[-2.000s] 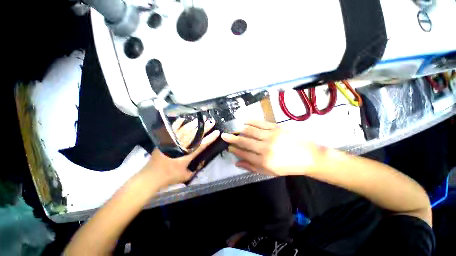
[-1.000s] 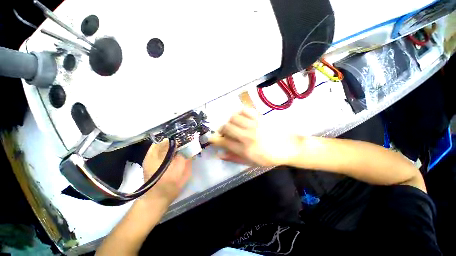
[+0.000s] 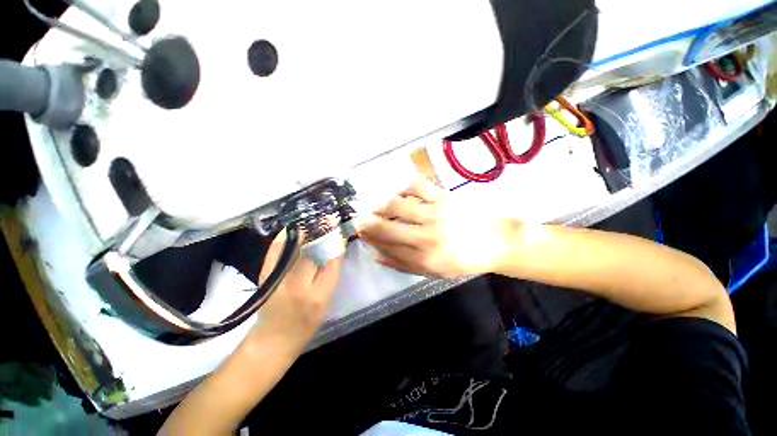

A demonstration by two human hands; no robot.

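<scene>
The white sewing machine head [image 3: 366, 77] fills the upper view. Black cloth [image 3: 183, 277] shows below its left end, behind the curved metal loop [image 3: 153, 315]. The shiny presser foot area [image 3: 319, 213] is under the head's edge. My left hand [image 3: 298, 285] is beside the foot, partly behind the loop, with its fingertips near the foot and partly hidden. My right hand [image 3: 417, 234] is just right of the foot, fingers bent together and pointing at it. Whether either hand grips cloth cannot be told.
Red scissors handles [image 3: 498, 153] and yellow-orange snips [image 3: 572, 117] lie right of my right hand. A tan strip [image 3: 424, 164] lies near the foot. Clear plastic [image 3: 669, 123] sits in the tray at the table's right. A black strap [image 3: 545, 60] drapes over the head.
Since two seconds ago the view has shifted, with the machine head now further left. My left hand has come in closer beneath the foot. In the last second my hands have moved only slightly.
</scene>
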